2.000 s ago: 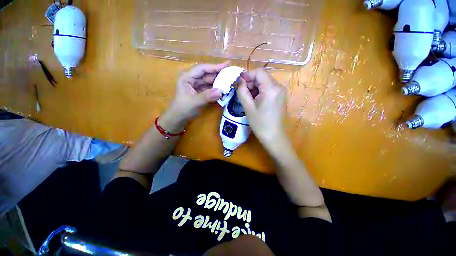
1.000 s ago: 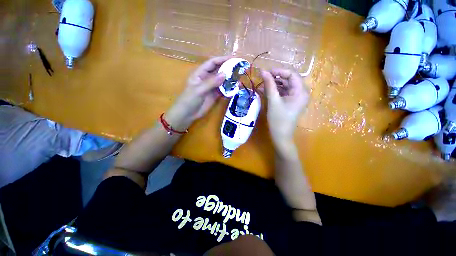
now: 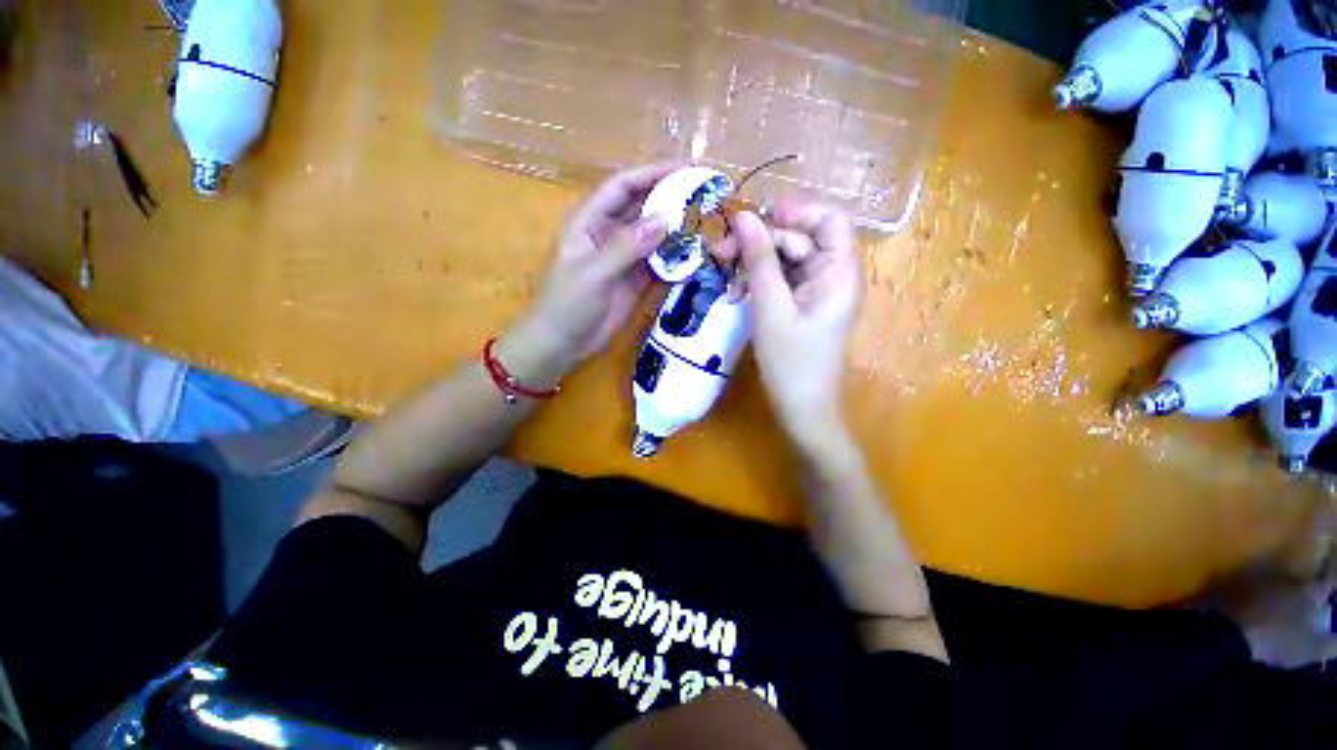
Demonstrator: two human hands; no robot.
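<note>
My left hand holds a white half-round head shell by its outer side, its metallic inside facing right. My right hand has thumb and fingertips closed on the thin lead wires at the shell's open side. One dark strand curves up over the fingers. A white bulb camera body lies on the table below the shell, open dark end towards my hands, screw base towards me. My right fingers partly cover its open end. The wire tips are too small to make out.
A clear plastic tray lies beyond my hands. More bulb bodies are piled at right. One body lies at upper left, with a dark forked tool and a thin stick. Another person's sleeve is at left.
My right hand has moved left from beside the shell to its open side, onto the wires. The bulb body has turned, its black window now facing more to the left. My left hand still holds the shell.
</note>
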